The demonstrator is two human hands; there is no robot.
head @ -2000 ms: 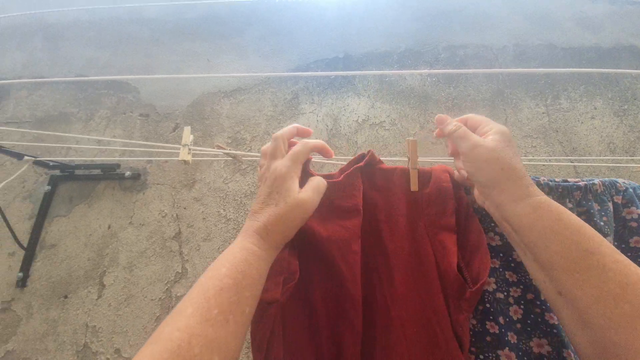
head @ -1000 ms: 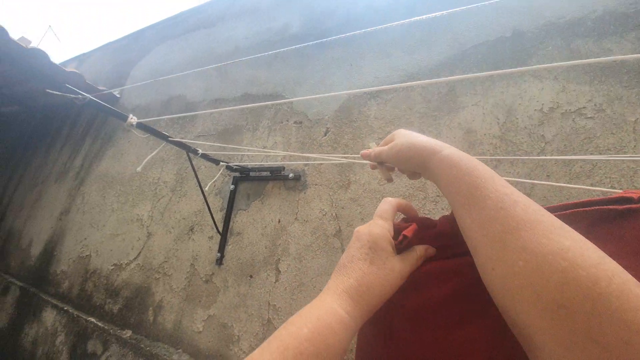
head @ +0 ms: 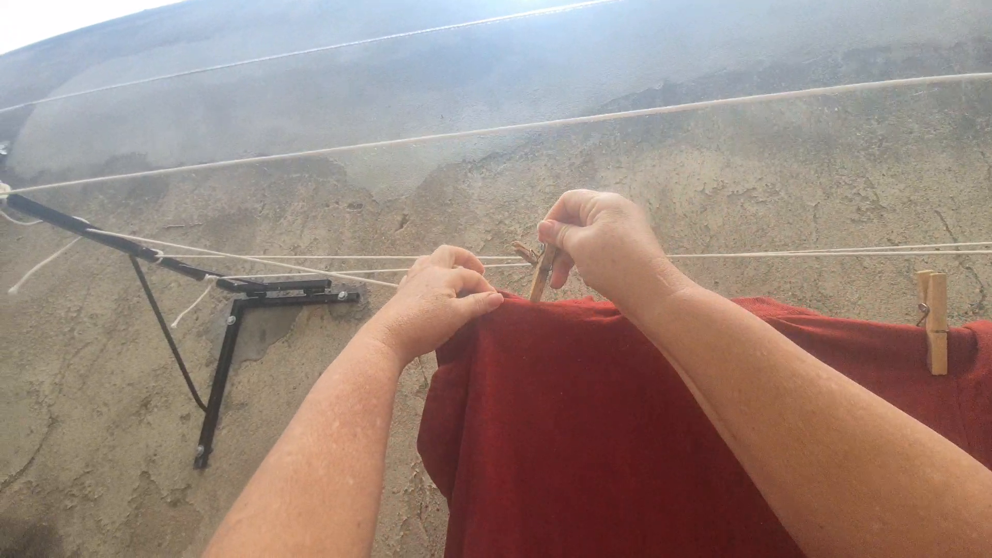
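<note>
A dark red cloth garment (head: 604, 434) hangs from a white clothesline (head: 736, 254). At its upper left corner my left hand (head: 446, 298) grips the folded edge between thumb and fingers. My right hand (head: 601, 240) pinches a wooden clothespin (head: 543, 273), whose lower end meets the garment's top edge; whether its jaws are fully closed on the cloth I cannot tell. Another wooden clothespin (head: 528, 252) sits slanted just left of that one, by the line. Farther right, a wooden clothespin (head: 937, 324) stands upright on the garment's top edge.
A black metal bracket (head: 219, 380) is bolted to the rough concrete wall (head: 116, 403) on the left, with a black arm (head: 116, 240) holding the lines. Two more white lines, a nearer one (head: 496, 133) and a higher one (head: 310, 58), cross above my hands.
The view has swung left, then partly back. My right hand has gone from the line to a clothespin at the garment's edge. My left hand, at the line two seconds ago, now grips the garment's corner.
</note>
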